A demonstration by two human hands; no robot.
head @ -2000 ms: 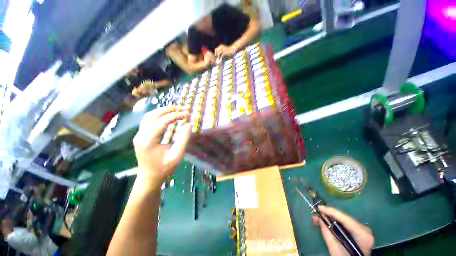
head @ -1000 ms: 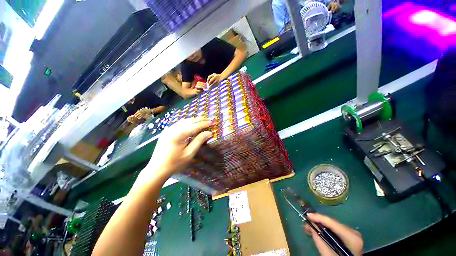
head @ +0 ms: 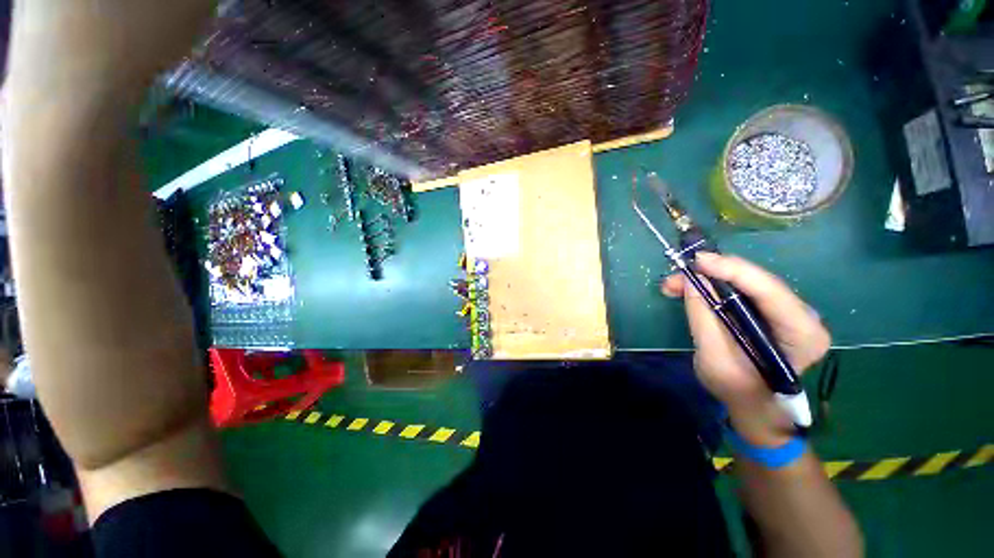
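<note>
My right hand (head: 758, 327) holds the black soldering iron (head: 752, 336) with its white rear end and thin metal tube, its tip over the green mat right of the tan work board (head: 545, 256). My left forearm (head: 98, 262) reaches up along the left side; the left hand is cut off by the top edge. The PCB panel strip (head: 480, 311) with several small yellow-ended pieces lies along the board's left edge. The tall block of stacked assemblies (head: 491, 82) stands behind the board, its top out of view.
The pile of cells (head: 245, 240) lies on a clear blister tray (head: 251, 325) at the left. Wired PCB strips (head: 376, 223) lie between pile and board. The tip-cleaning tin (head: 779, 169) and black iron station (head: 965, 120) are at right. A red stool (head: 267, 384) stands below the bench edge.
The view has tipped down toward the bench edge and floor. My left hand, earlier seen at the top of the stacked block, is out of view. The iron stays in my right hand.
</note>
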